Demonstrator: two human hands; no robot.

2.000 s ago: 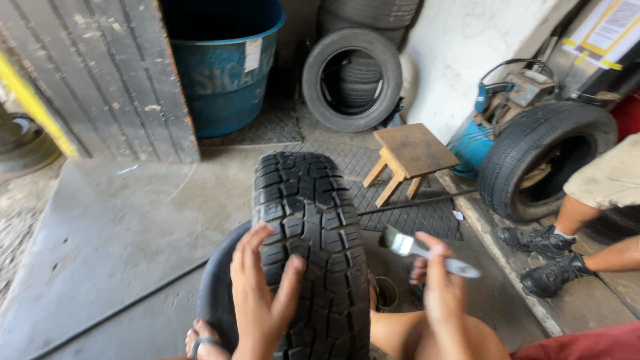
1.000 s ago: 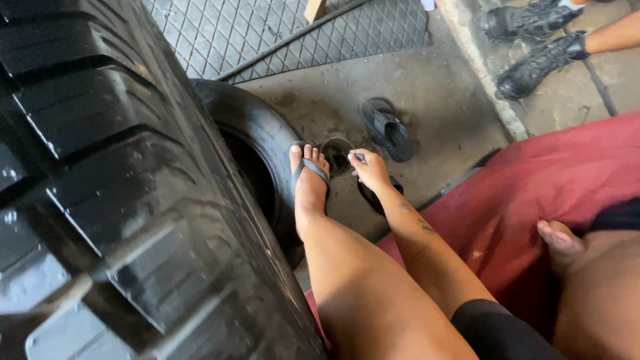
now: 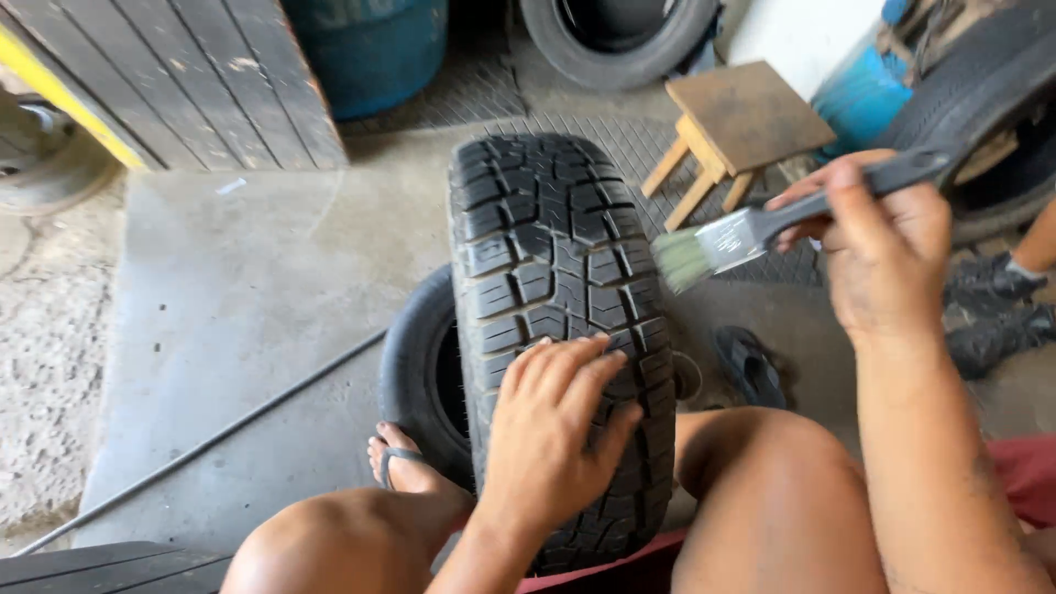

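A black treaded tire (image 3: 561, 272) stands upright between my knees, its tread facing me. My left hand (image 3: 561, 421) rests on the tread with the fingers spread, grasping nothing. At the right, my right hand (image 3: 883, 239) grips a paintbrush (image 3: 734, 239) by its dark handle. The brush's pale greenish bristles point left, close to the tire's right edge; whether they touch it I cannot tell. Part of the upper tread looks darker than the lower tread. Behind the upright tire, to its left, a second tire (image 3: 412, 363) lies on the floor, partly hidden.
A small wooden stool (image 3: 747, 111) stands beyond the tire. Farther back are a blue tub (image 3: 371, 49) and another tire (image 3: 619, 74). A hose (image 3: 239, 433) crosses the floor at left. A flip-flop (image 3: 747, 363) lies right of the tire. A person's dark shoes (image 3: 998, 330) show at far right.
One second ago my right hand was low by a small container on the floor; now it is raised beside the tire with the brush. The view has swung back to the tread.
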